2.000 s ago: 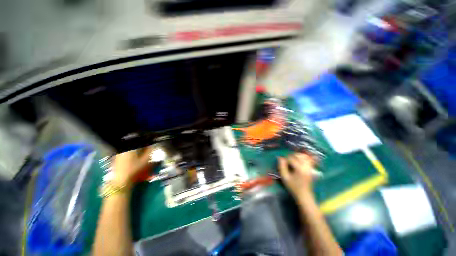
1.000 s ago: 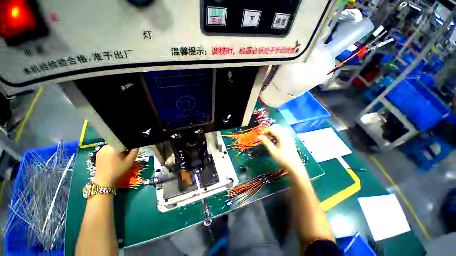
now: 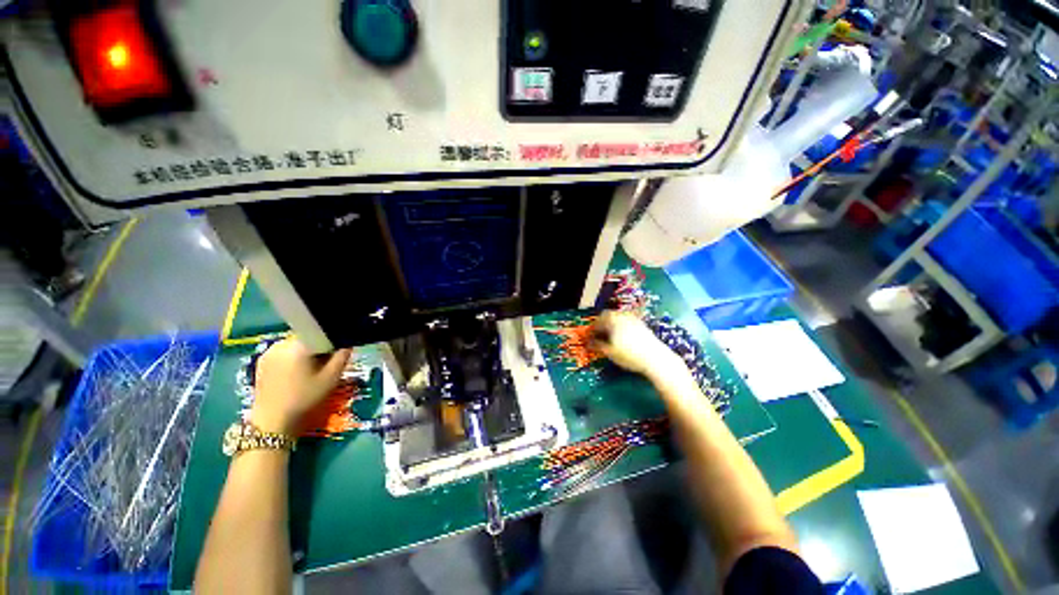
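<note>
My left hand [image 3: 297,393], with a gold bracelet at the wrist, rests on a pile of orange wire leads [image 3: 336,413] left of the tooling; its fingertips are partly hidden. My right hand [image 3: 628,342] is on an orange fan of leads [image 3: 577,344] right of the tooling, its fingers bent down on them. A separate sheaf of red-brown leads [image 3: 604,450] lies nearer me on the green mat. The dark crimping applicator [image 3: 468,378] stands in its pale base plate [image 3: 406,475] between my hands, with a silver rod [image 3: 494,502] pointing towards me.
The cream machine housing [image 3: 290,128] hangs overhead, with a glowing red switch [image 3: 117,56]. A blue bin [image 3: 72,465] of white-grey strands is at left. A white cylindrical part [image 3: 708,205], an open blue bin [image 3: 729,279], paper sheets [image 3: 780,359] and a yellow strip [image 3: 827,478] are at right.
The view has steadied and shifted, showing more of the machine housing. My right hand has moved from beside the red-brown sheaf to the orange fan. My left hand stays at the left pile.
</note>
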